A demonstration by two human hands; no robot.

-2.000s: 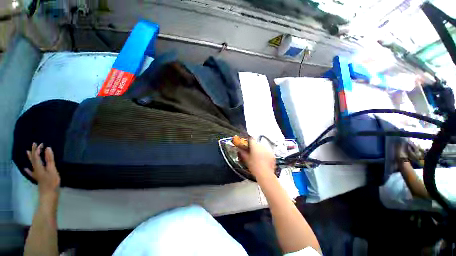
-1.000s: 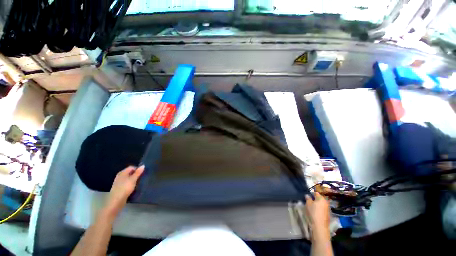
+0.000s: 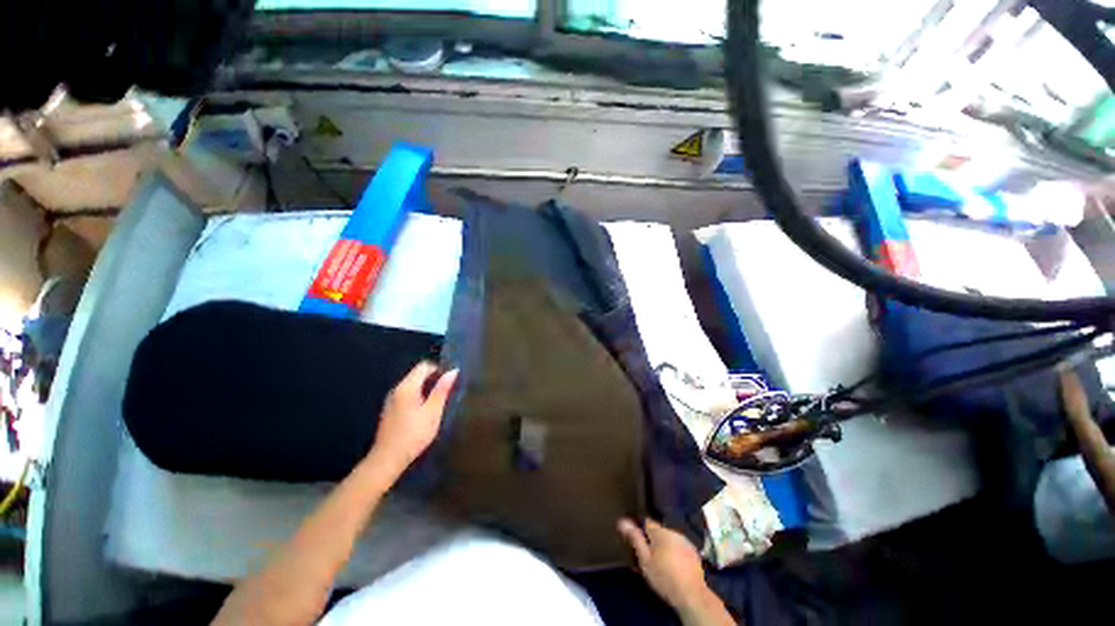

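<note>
The dark garment (image 3: 550, 404) lies inside out over the right part of the black padded form (image 3: 269, 389), its brown-olive lining up, with blue-grey borders and a small pale label in the middle. It hangs toward my body at the table's front. My left hand (image 3: 413, 418) grips its left edge over the form. My right hand (image 3: 664, 560) grips the lower right part near the front. The steam iron (image 3: 764, 434) rests at the right end of the table, its orange-brown handle showing, out of my hands.
A blue swing arm (image 3: 371, 232) with a red label stands behind the form. Pale cloth (image 3: 737, 520) lies by the iron. Thick black hoses (image 3: 844, 263) cross the upper right. At right are another padded table (image 3: 795, 306) and another person's arm (image 3: 1086, 422).
The iron has left my right hand and is parked at right. Both hands have taken hold of the garment and pulled it right and toward me, baring much of the black form.
</note>
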